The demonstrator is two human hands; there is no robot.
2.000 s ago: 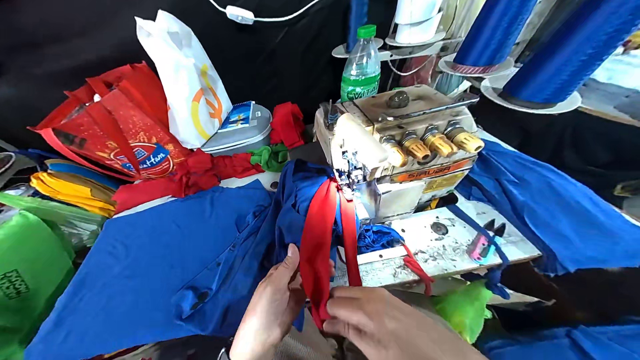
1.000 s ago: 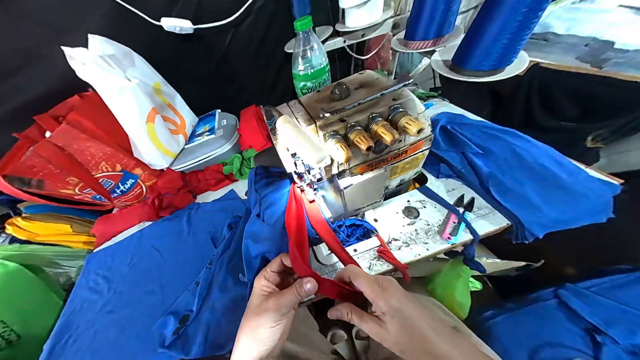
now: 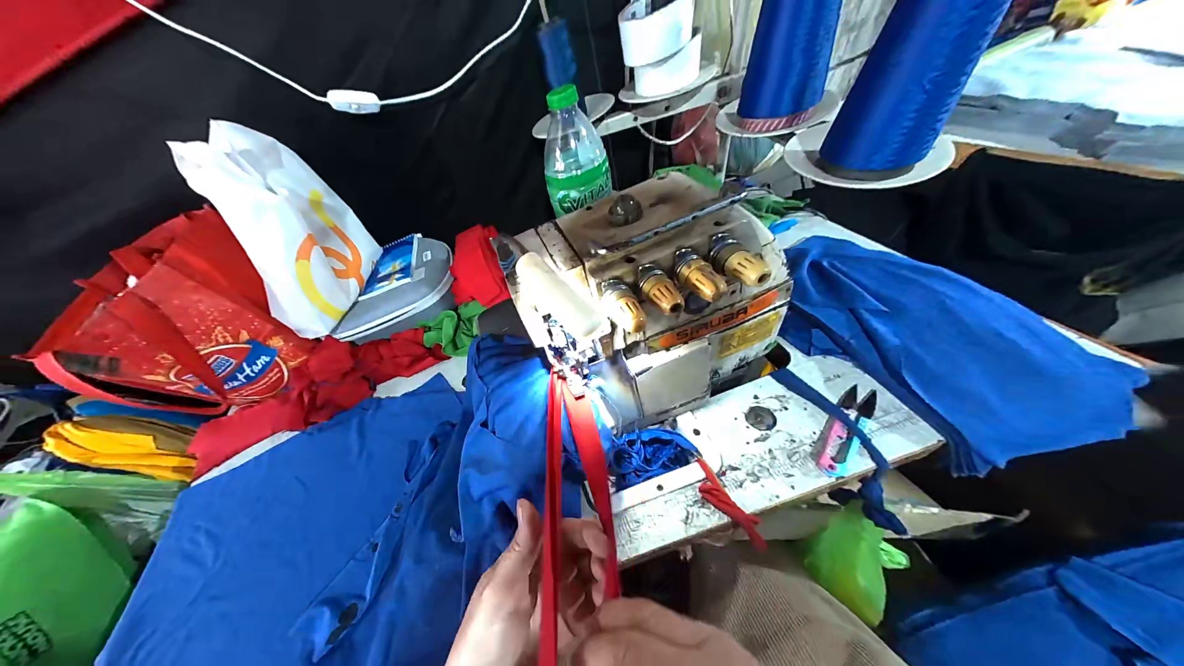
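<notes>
Two lengths of red fabric strip (image 3: 589,444) hang from the lit needle area of a serger sewing machine (image 3: 666,277) down to my hands. My left hand (image 3: 518,583) cups the strips from the left, its thumb up beside them. Low in the view, my right hand (image 3: 647,634) has its fingers curled on the strip's lower part, partly cut off by the frame. Blue cloth (image 3: 504,416) is bunched against the machine's left side, and a blue garment (image 3: 277,527) with dark buttons spreads left of my hands.
Thread snips (image 3: 844,430) lie on the white machine table (image 3: 768,472). A plastic bottle (image 3: 575,157) stands behind the machine, beneath blue thread cones (image 3: 911,83). Red (image 3: 185,314) and white bags (image 3: 268,222) sit at left. A green plastic bag (image 3: 846,560) hangs at the table's front edge.
The red strip, looped between my hands a second ago, now runs straighter down from the machine. My hands have come closer together. The view has shifted.
</notes>
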